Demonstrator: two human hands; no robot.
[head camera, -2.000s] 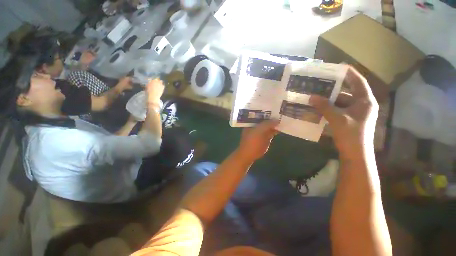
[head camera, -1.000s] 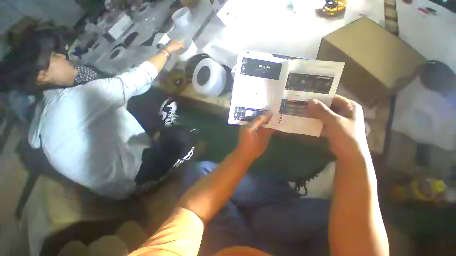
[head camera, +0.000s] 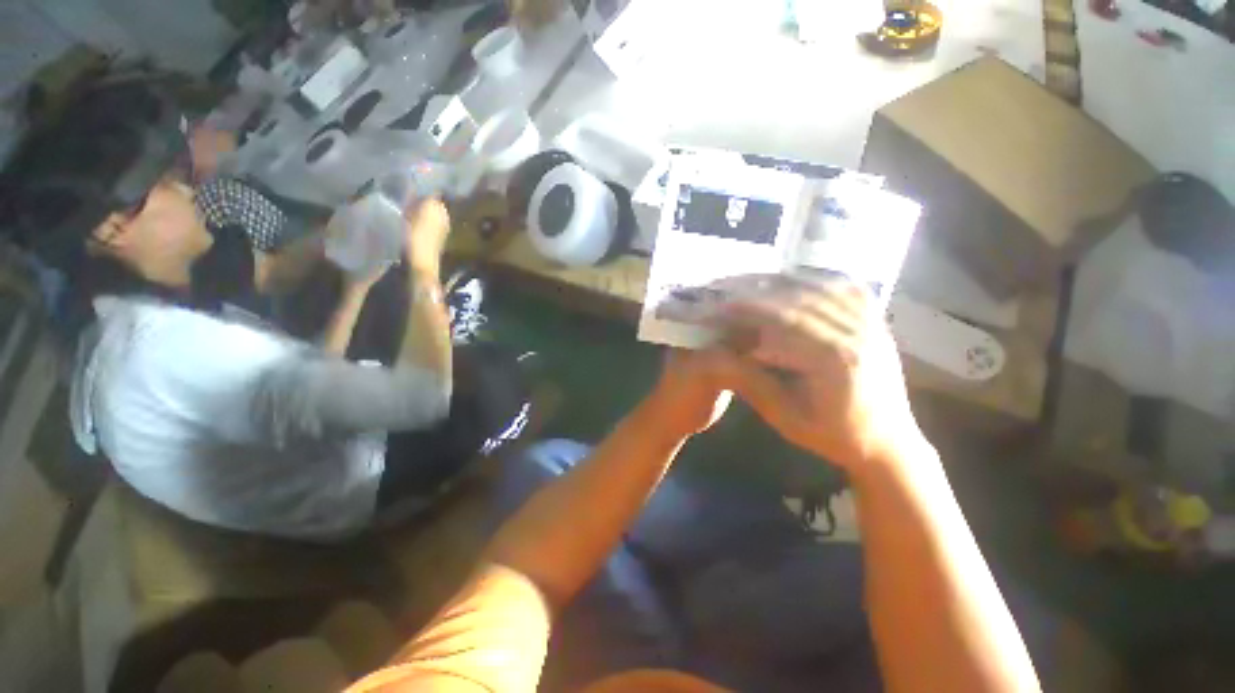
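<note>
The white leaflet (head camera: 677, 257) with dark rectangular pictures is held up above my lap, in front of the table edge. Its right part is washed out by glare. My left hand (head camera: 694, 386) holds it at the lower left edge. My right hand (head camera: 806, 359) lies across its lower half, fingers pointing left, and touches my left hand. The right hand covers the leaflet's lower middle, and its fingers are blurred.
A brown carton (head camera: 1009, 163) stands right of the leaflet. A long pale piece (head camera: 955, 341) lies at the table edge (head camera: 1016, 393). A white ring (head camera: 574, 214) lies to the left. A seated person (head camera: 244, 406) at left holds a translucent tub (head camera: 363, 233).
My right hand has moved left from the leaflet's right side across its lower half. The pale piece now shows more. The neighbour's arm has drawn back from the table to the tub.
</note>
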